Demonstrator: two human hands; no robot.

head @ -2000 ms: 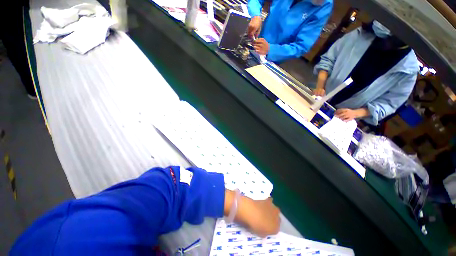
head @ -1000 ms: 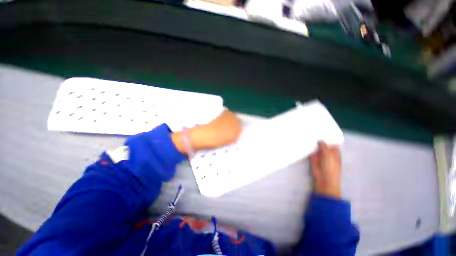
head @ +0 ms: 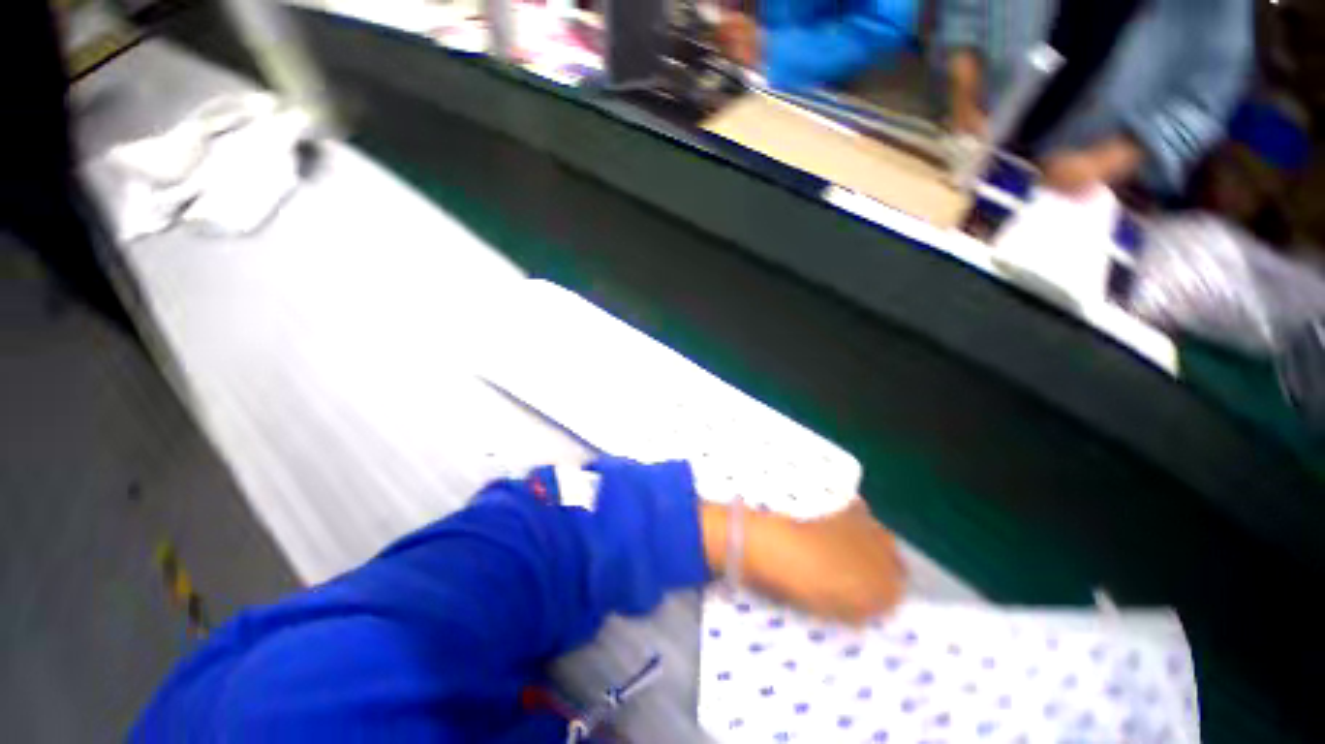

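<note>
My left hand [head: 831,567] is bare, with a band at the wrist and a blue sleeve. It lies at the upper edge of a white adhesive sheet [head: 945,676] with rows of small blue marks at the lower right. Its fingers are blurred, and I cannot tell if they grip the sheet. A stack of adhesive sheets [head: 654,385] lies along the belt side of the bench, left of and beyond the hand, its near end close to the knuckles. My right hand is out of the picture.
The ribbed foam bench [head: 320,378] runs to the far left, with a crumpled white cloth [head: 218,167] at its far end. A dark green conveyor belt [head: 698,291] runs beside it. Across it are two workers' hands, a tan board [head: 836,153] and a clear plastic bag [head: 1213,276].
The view has swung left along the bench, and my right hand has left the picture. The sheet at the lower right now shows blue marks across it, where a plain white surface covered much of it.
</note>
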